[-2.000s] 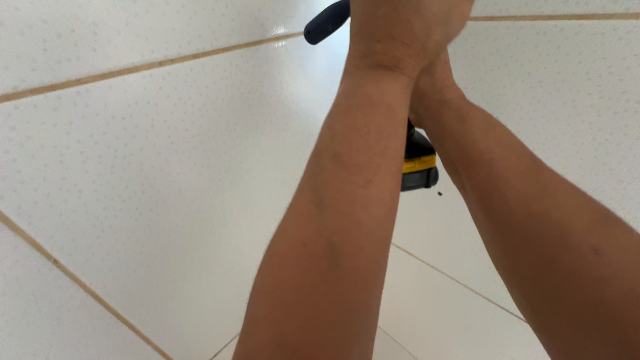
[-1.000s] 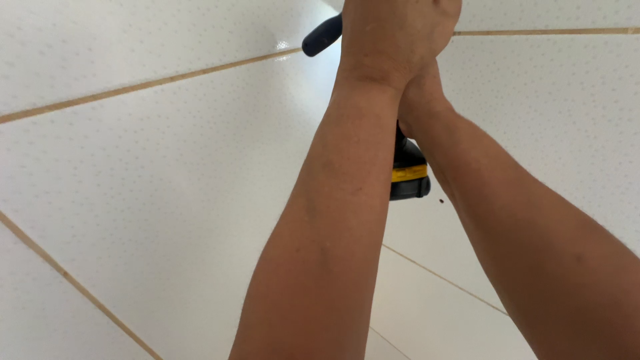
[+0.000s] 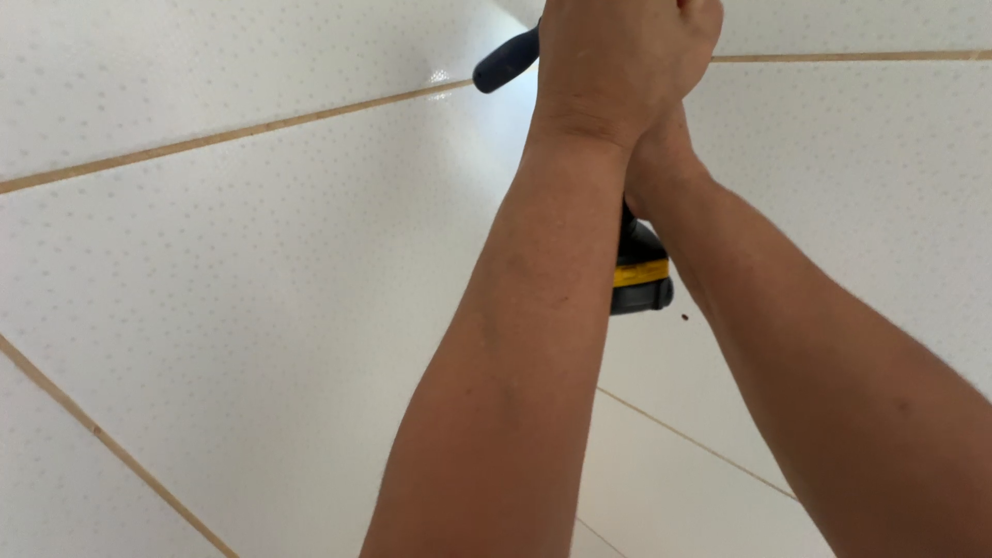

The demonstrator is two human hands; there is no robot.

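Observation:
At the top of the view, my left hand (image 3: 624,66) is bent over at the wrist, its fingers hidden or cut off by the edge, so its grip cannot be made out. Behind it and partly covered is my right hand (image 3: 663,163), closed around the grip of a cordless power tool. The tool's black and yellow battery base (image 3: 642,285) shows between the forearms; its body and front end are hidden. A dark blue rounded handle (image 3: 505,62) juts out to the left from behind my left hand. What it belongs to cannot be told.
A white speckled tiled surface (image 3: 310,256) fills the background, crossed by tan joint lines (image 3: 232,138). Bright light reflects near the blue handle. A small dark speck (image 3: 684,317) lies right of the battery base. Plainer white tiles (image 3: 666,480) with thin joints show at the bottom.
The view has shifted slightly, so the hands, tool and joint lines sit somewhat lower. Both hands keep much the same hold.

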